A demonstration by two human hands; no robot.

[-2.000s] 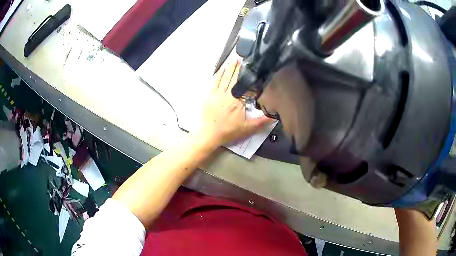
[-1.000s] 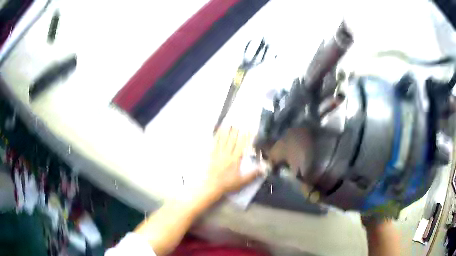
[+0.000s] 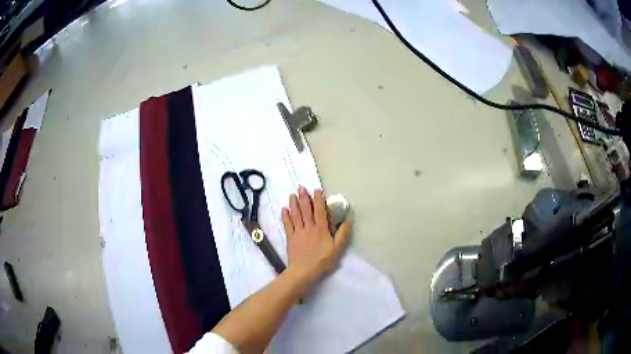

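Note:
The fabric lay (image 3: 252, 159), white with a maroon and a navy band, lies on the table with thin lines on its white part. My left hand (image 3: 313, 231) rests flat on its right edge, fingers spread. A round silvery thing (image 3: 337, 206), perhaps part of a clamp, shows between index finger and thumb. Shears (image 3: 253, 220) with black handles lie on the lay, blade tips close to my wrist. A silver clamp (image 3: 299, 124) sits on the upper right edge. The cutting machine (image 3: 515, 266) stands off the fabric at lower right. My right hand is not in view.
A black cable (image 3: 443, 75) crosses the table (image 3: 387, 152) at upper right, over white pieces (image 3: 456, 48). Metal bars (image 3: 527, 138) and a calculator (image 3: 583, 114) lie at the right. Striped pieces (image 3: 22, 155) and two dark blocks (image 3: 47, 330) lie at the left.
The view has swung and widened. The cutting machine now stands to the right, away from my left hand and the lay. My left hand stays on the fabric. My right forearm has left the picture.

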